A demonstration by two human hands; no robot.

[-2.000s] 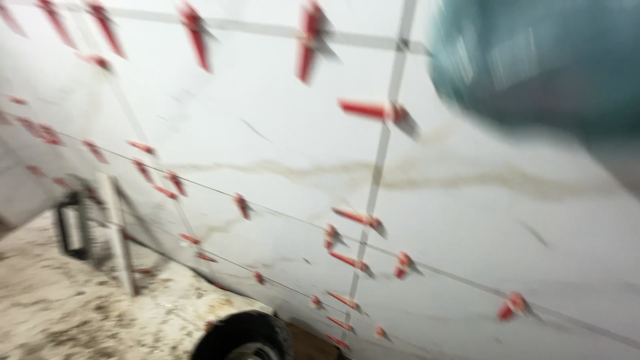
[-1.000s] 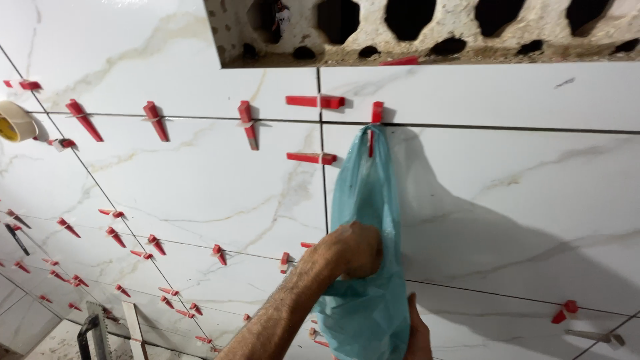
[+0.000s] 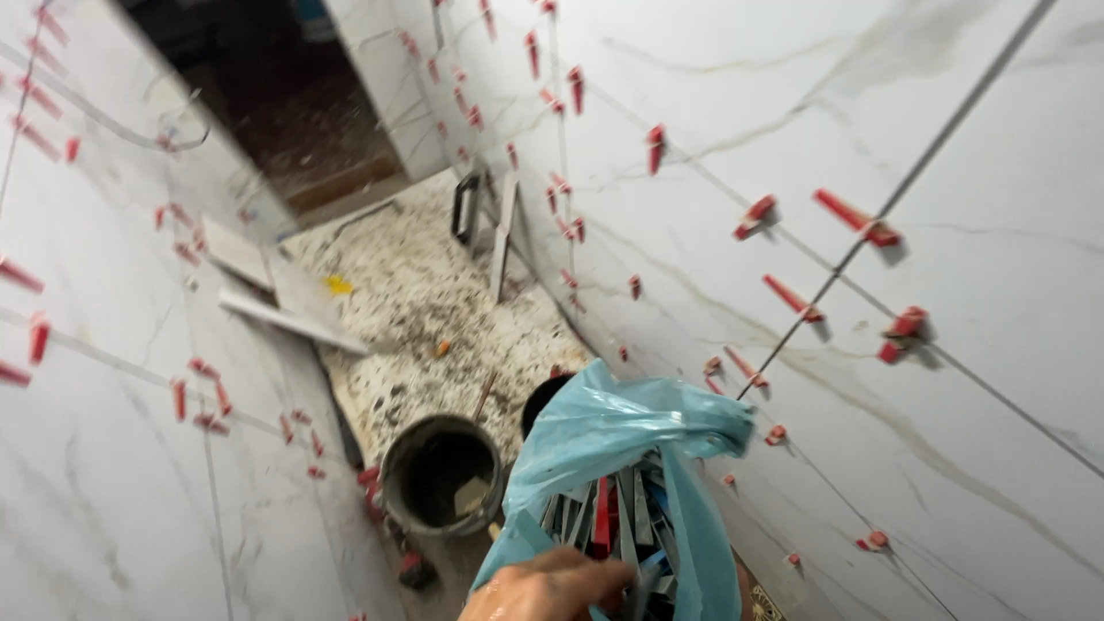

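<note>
A light-blue plastic bag [image 3: 621,431] gapes at the lower middle, filled with grey tile-levelling wedges [image 3: 640,509], a red wedge [image 3: 602,517] and some blue pieces. My left hand [image 3: 556,586] reaches over its near left edge, fingers bent down among the pieces; blur hides whether one is pinched. Only a sliver of my right hand [image 3: 745,595] shows at the bag's lower right side, so its grip is hidden. Red wedges in clips [image 3: 906,335] line the joints of the marble-look wall tiles [image 3: 975,155] to the right, and more [image 3: 39,336] stand on the left wall.
Below, a mortar-spattered board [image 3: 414,319] covers the floor. A bucket [image 3: 442,474] stands left of the bag, with a dark round container [image 3: 548,401] partly behind it. A black-handled tool [image 3: 466,207] and tile strips [image 3: 504,237] lean at the right wall; a dark doorway [image 3: 267,86] opens beyond.
The view has swung downward and left. The bag, seen closed-topped against the wall a second ago, now shows its opening and contents. My left hand is still at the bag.
</note>
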